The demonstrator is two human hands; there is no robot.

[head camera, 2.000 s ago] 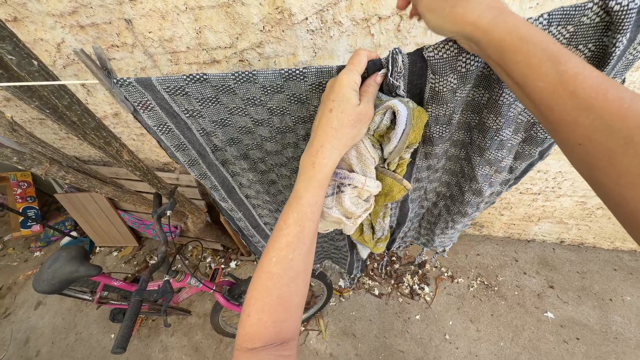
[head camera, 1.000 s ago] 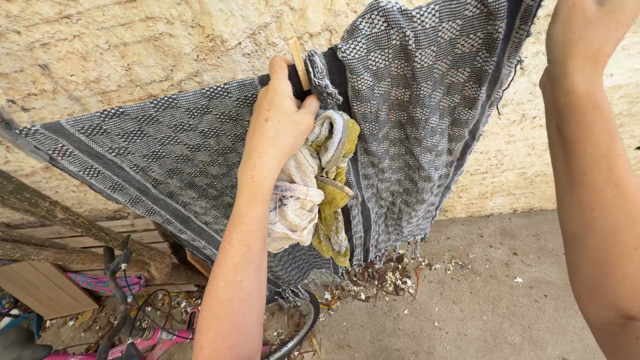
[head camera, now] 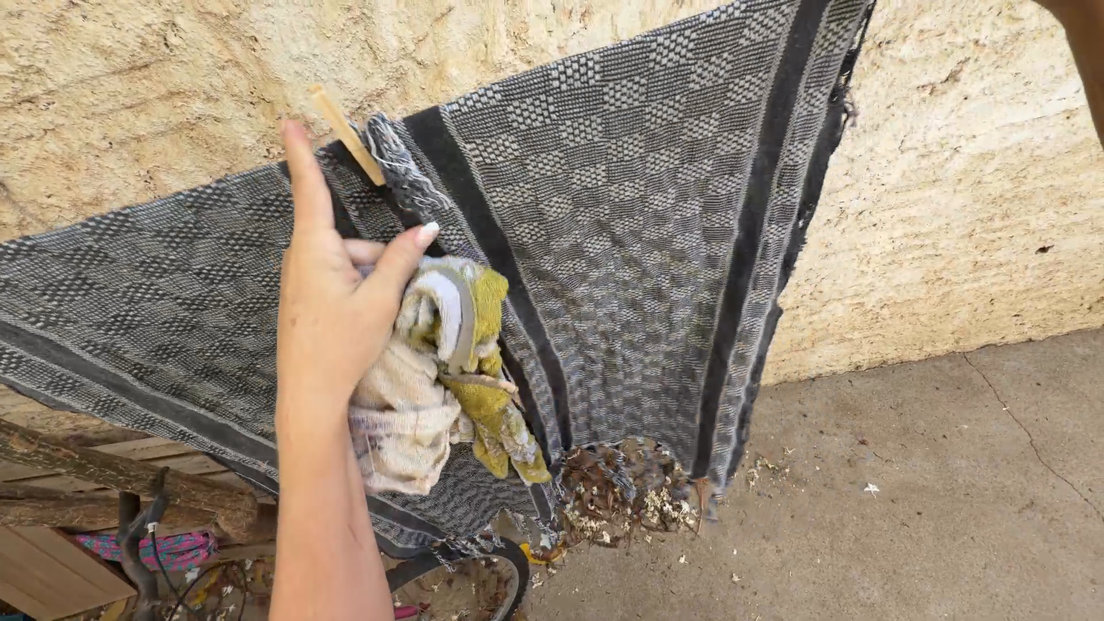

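Note:
A black-and-white woven cloth with fringed edges (head camera: 621,216) hangs in front of the wall. On its upper edge, beside a bunched fringe, stands a wooden clothespin (head camera: 347,135). My left hand (head camera: 341,285) is at that edge just below the clothespin, index finger raised and thumb stretched to the right. Below the thumb hang a yellow-green and white cloth glove (head camera: 479,362) and a cream cloth item (head camera: 405,423); whether the hand grips them cannot be told. Only a dark bit of my right hand or wrist (head camera: 1074,17) shows at the top right corner, its fingers out of view.
A rough plastered wall (head camera: 966,190) stands behind the cloth, above a concrete floor (head camera: 862,535) with dry leaves (head camera: 621,492). At lower left are wooden poles (head camera: 129,474), a wooden board (head camera: 52,569) and a bicycle wheel (head camera: 517,573).
My right hand has moved away from the clothespin area to the upper right. My left index finger has lifted off the cloth's edge, where it pressed before. The view has shifted right and closer.

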